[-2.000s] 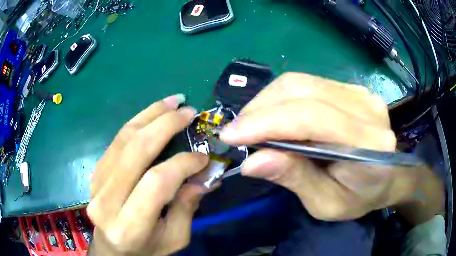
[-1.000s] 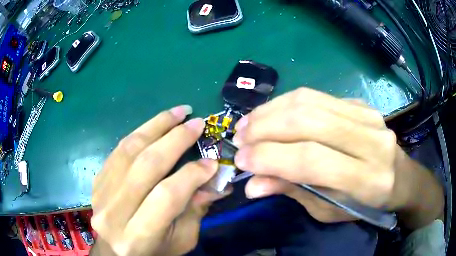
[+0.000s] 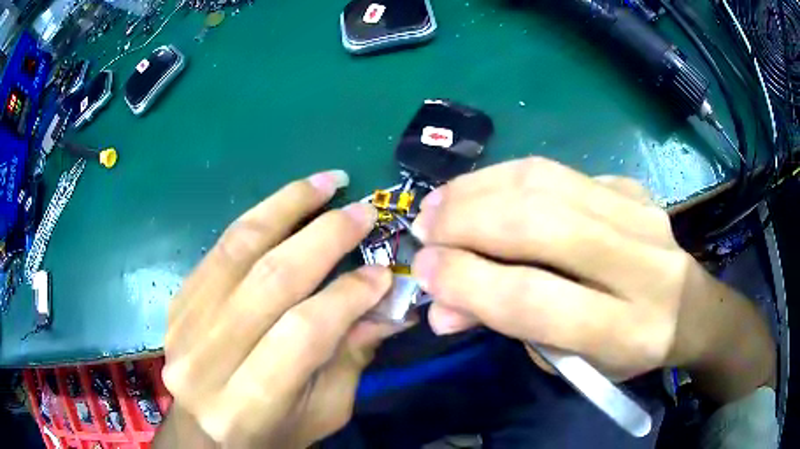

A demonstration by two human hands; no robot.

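Observation:
An open smartwatch case [image 3: 379,253] is held above the mat's front edge, with yellow-gold flex cables [image 3: 393,202] inside. Its black display module [image 3: 445,138], with a white and red sticker, is hinged out beyond the case. A silver-white battery [image 3: 399,296] sits at the case's near side. My left hand [image 3: 272,307] grips the case and battery from the left. My right hand [image 3: 553,263] holds silver tweezers [image 3: 596,390]; their rear end sticks out below the palm and their tips are mostly hidden by my fingers at the case.
A closed smartwatch [image 3: 388,24] lies at the top; two more [image 3: 154,79] lie upper left. An electric screwdriver [image 3: 667,66] with cables is upper right. A blue box [image 3: 17,131], yellow-ended tool [image 3: 107,158] and wire bundle [image 3: 54,215] are left. A red compartment tray [image 3: 145,425] is lower left.
The tweezers have swung from nearly level to pointing steeply down at their rear end. My right fingers have closed in over the case. Watch and display have shifted slightly right in view.

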